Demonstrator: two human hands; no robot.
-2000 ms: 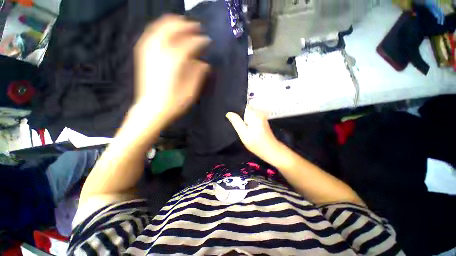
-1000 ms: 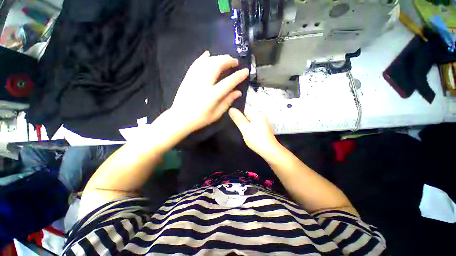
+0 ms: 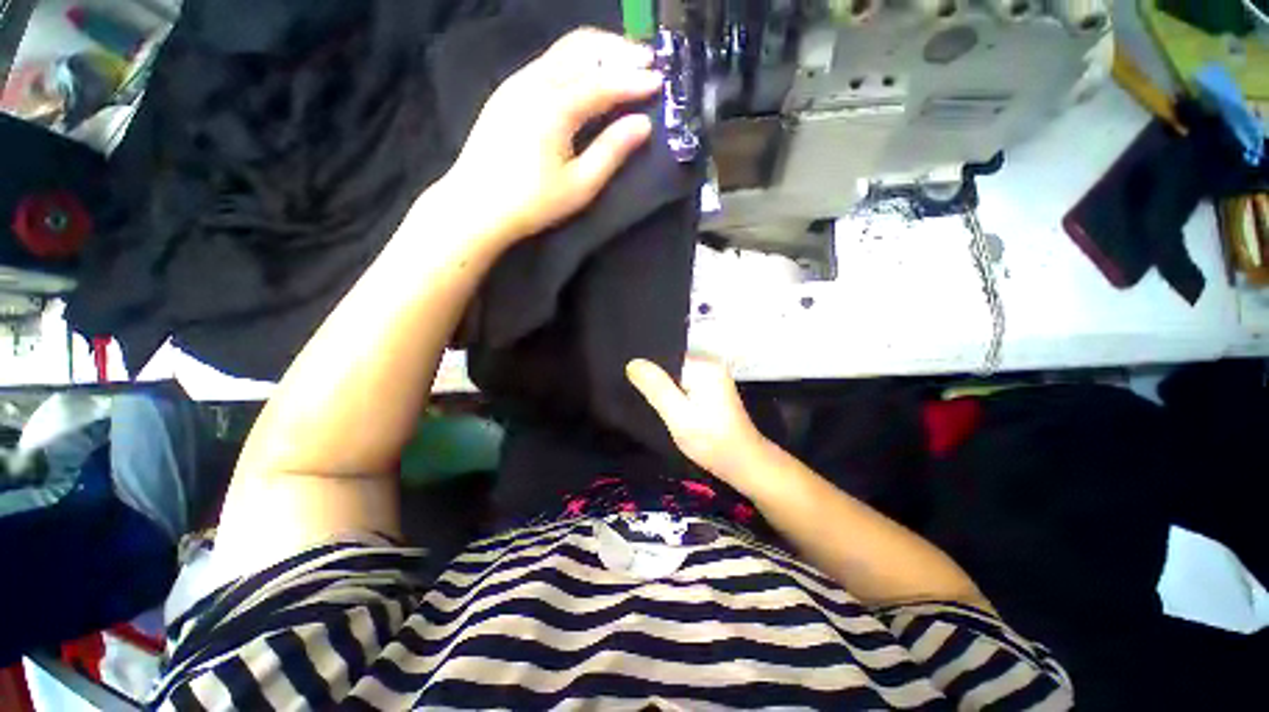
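Observation:
A black garment panel (image 3: 640, 271) lies along the left side of the overlocker (image 3: 891, 98) and hangs over the table's front edge towards my lap. Its right edge runs up to the shiny metal presser foot area (image 3: 678, 111). My left hand (image 3: 543, 153) lies palm down on the cloth, fingers apart, its fingertips just left of the presser foot. My right hand (image 3: 713, 417) is at the panel's right edge near the table's front, thumb over the cloth and fingers partly hidden at the edge. The needle itself cannot be made out.
A crumpled black cloth pile (image 3: 278, 209) covers the table at left, beside a dark box with a red round part (image 3: 53, 223). A pale thread chain (image 3: 985, 292) and dark fabric scraps (image 3: 1141, 209) lie right of the machine. Below right are black cloth and a white scrap (image 3: 1214, 577).
My left hand has moved up and slightly left along the cloth, from below the presser foot to beside it. The cloth is now folded over below it. My right hand is slightly lower.

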